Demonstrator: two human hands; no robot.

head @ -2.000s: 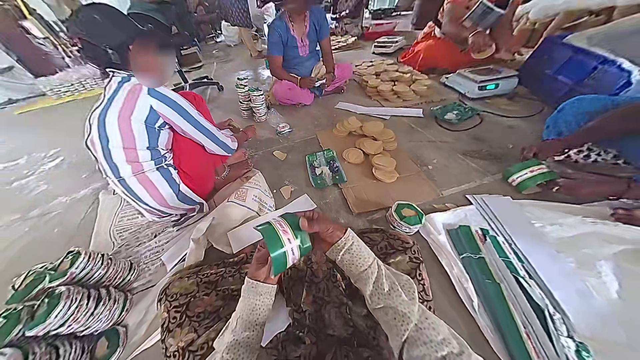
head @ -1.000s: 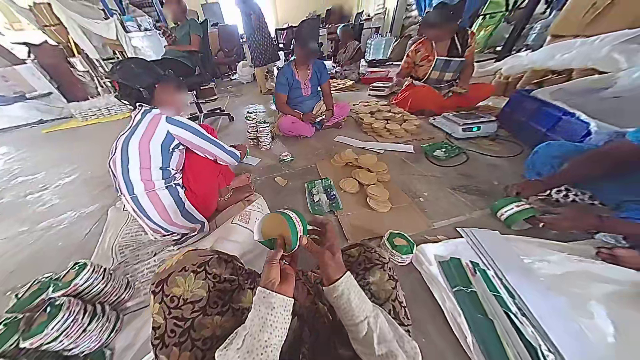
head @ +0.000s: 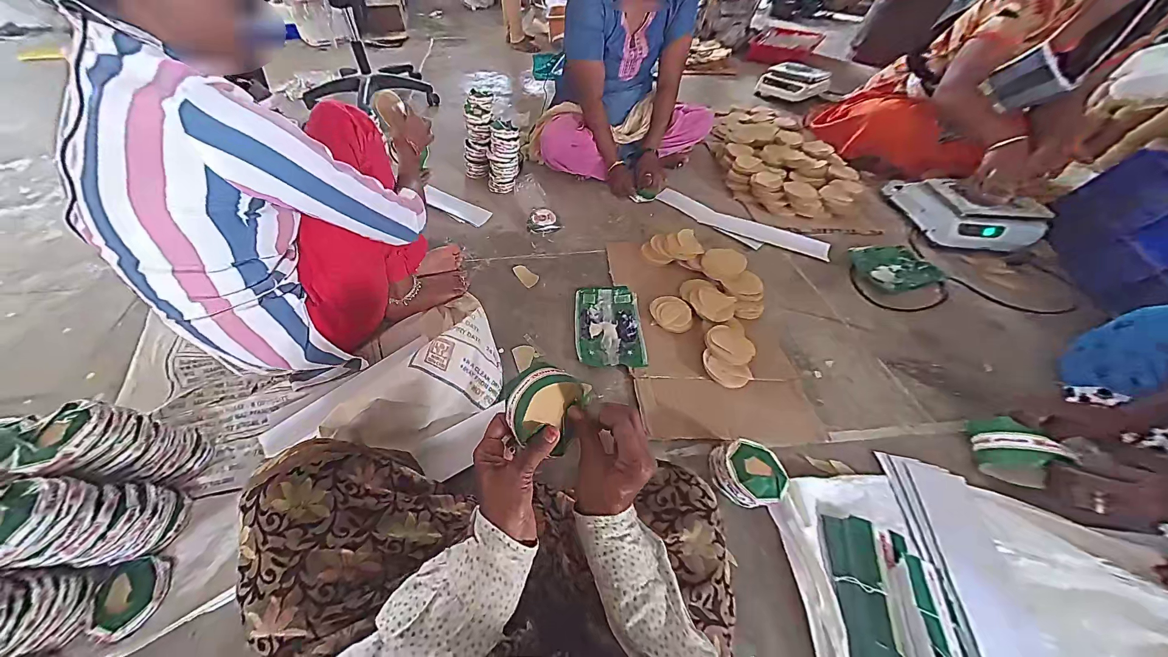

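Note:
My left hand [head: 513, 470] grips a stack of round tan discs with a green and white printed wrapper [head: 546, 401] around it, held over my lap. At the wrapper's right edge are the fingers of my right hand [head: 613, 456], closed on its green rim. The wrapper's edge is partly folded over the tan face. Beyond my hands, a green tray [head: 610, 327] with dark and clear contents lies on the floor beside a cardboard sheet [head: 776, 401] bearing small piles of tan discs [head: 725, 265]. A finished-looking green and white wrapped stack [head: 750, 472] stands right of my knee.
Wrapped rolls [head: 82, 525] lie in rows at the left. Green wrapper sheets [head: 858, 575] rest on white plastic [head: 1049, 538] at the right. A person in stripes [head: 210, 201] sits close at left; other people sit ahead and right. A digital scale [head: 967, 214] with cable stands beyond.
The stack in my hands has turned so its tan face points up toward me, and my right fingers have moved to its right edge. The view has tilted downward.

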